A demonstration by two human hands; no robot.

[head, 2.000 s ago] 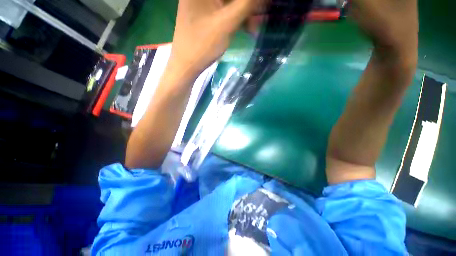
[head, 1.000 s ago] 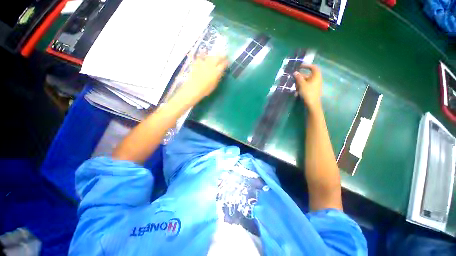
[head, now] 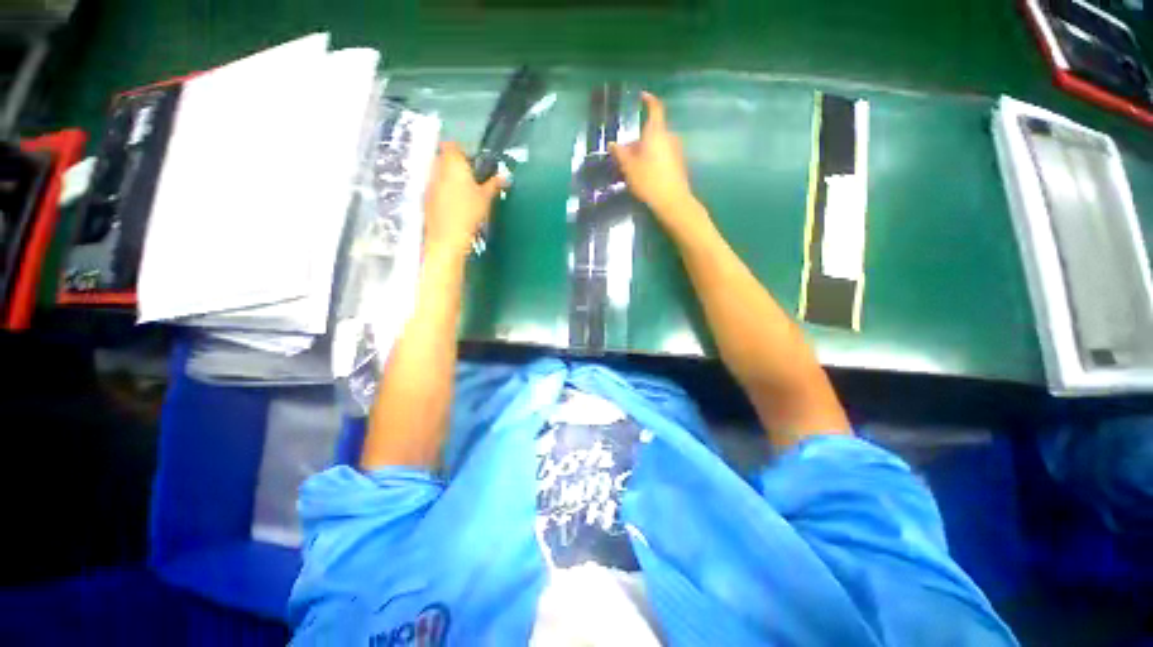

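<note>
A long clear carrier sheet with dark parts (head: 591,272) lies on the green mat in front of me. My right hand (head: 647,158) is at its upper right edge, index finger extended and thumb tip on the sheet; it is open. A shorter dark carrier sheet (head: 510,116) stands tilted to the left of it. My left hand (head: 462,200) is shut on its lower end; the fingertips are blurred. The clear plastic parts bag (head: 383,240) lies just left of my left hand.
White foam sheets (head: 253,190) are stacked at left, beside a red-rimmed tray (head: 120,190). A black-and-white strip sheet (head: 835,209) lies right of my right hand. A silver-white cover (head: 1075,240) lies at far right. A blue bin (head: 202,468) is below the bench edge.
The view has turned and levelled. The shorter carrier sheet, flat on the mat before, is now tilted in my left hand. My right hand remains at the long sheet, with its index finger now extended.
</note>
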